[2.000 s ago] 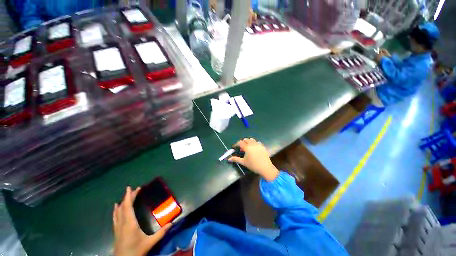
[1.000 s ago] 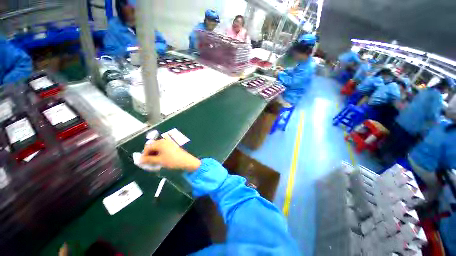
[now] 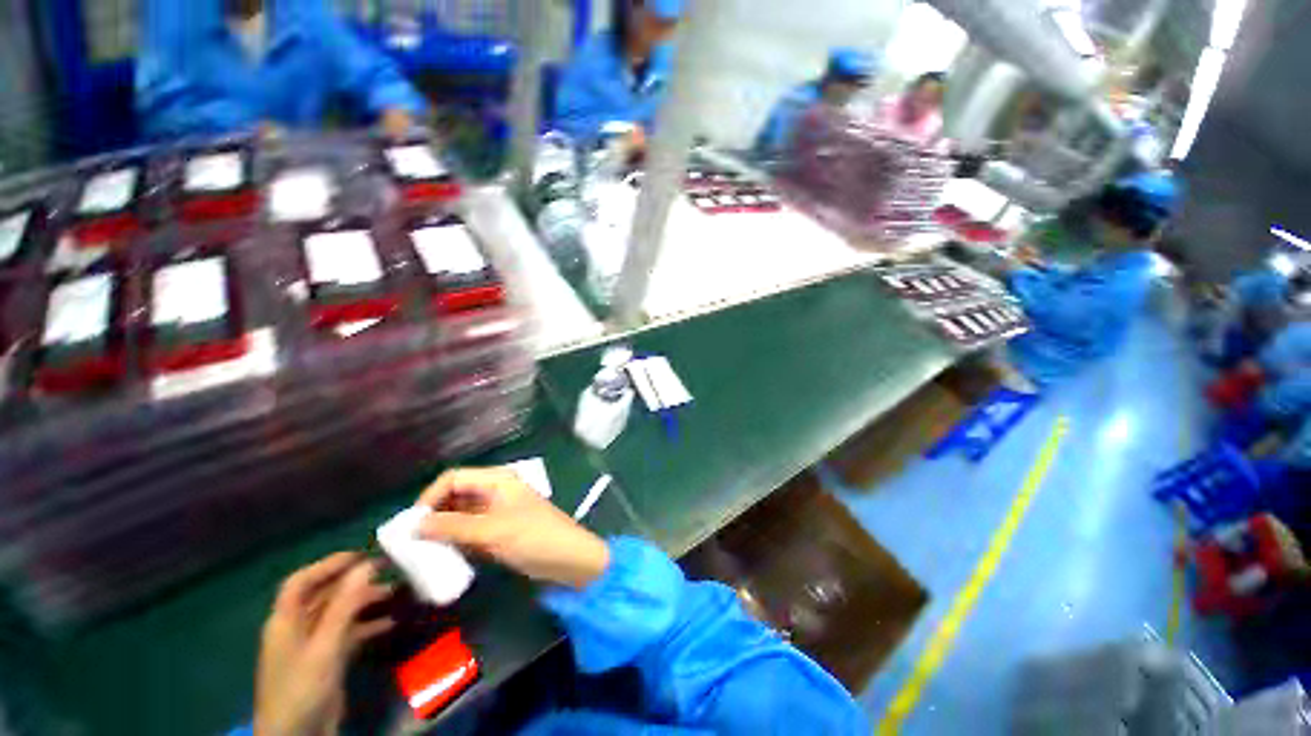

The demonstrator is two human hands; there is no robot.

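Note:
My right hand (image 3: 496, 521) is closed on a white tissue or wiping cloth (image 3: 427, 561), held over the handheld device. My left hand (image 3: 319, 626) is beside it with bent fingers near the cloth's left edge; whether it touches the cloth or the device is blurred. The device (image 3: 437, 673) shows its bright orange-red lower part below the cloth; its dark upper part is mostly hidden by the cloth and fingers.
A tall stack of clear blister trays (image 3: 259, 417) with devices stands at the left. Beyond my hands are a white card (image 3: 531, 476), a white stick (image 3: 592, 496), a white bottle (image 3: 604, 407), paper slips (image 3: 660, 383) and a blue pen (image 3: 672, 424). A worker sits further right (image 3: 1086, 295).
The view has turned back left and down. My right hand has moved from the bottle area to the device with the white cloth. My left hand and the device's orange-red part are in view again.

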